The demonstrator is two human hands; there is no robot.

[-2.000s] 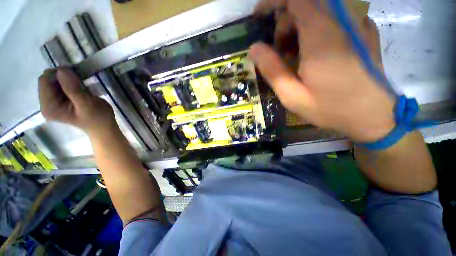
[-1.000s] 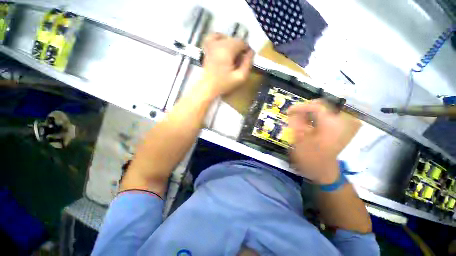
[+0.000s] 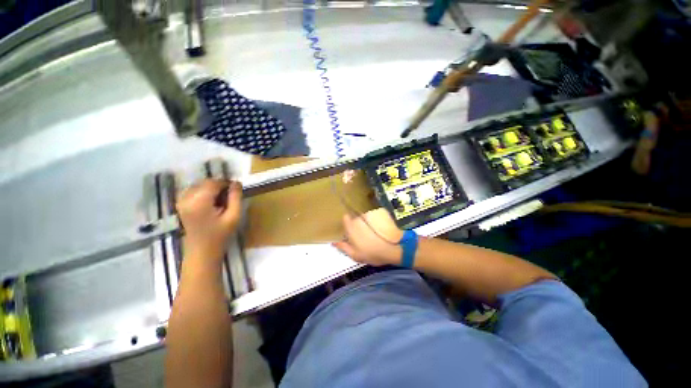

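A black fixture frame point(image 3: 458, 198) holds a circuit board point(image 3: 415, 182) with two yellow-part units, lying between the rails. My right hand point(image 3: 371, 236), with a blue wrist strap point(image 3: 409, 248), is at the frame's lower left corner; fingers are partly curled and it is unclear if they touch the frame. My left hand point(image 3: 210, 208) is closed near the back rail, above the cross rails point(image 3: 168, 265); whether it holds something small is hidden. A tan cardboard sheet point(image 3: 303, 211) lies between my hands.
More filled fixtures point(image 3: 506, 158) stand right on the track. A board point(image 3: 14, 318) is far left. A dotted cloth point(image 3: 241, 121), a thin dark rod point(image 3: 358, 136) and a blue coiled hose point(image 3: 327, 95) are behind the rail. A hanging brown tool point(image 3: 432, 106) is back right. Another person's arm point(image 3: 645, 144) shows far right.
The filled fixture now sits farther right along the track, beside other fixtures, and the cardboard is uncovered. My right hand has moved from over the board to its lower left corner. The view has shifted.
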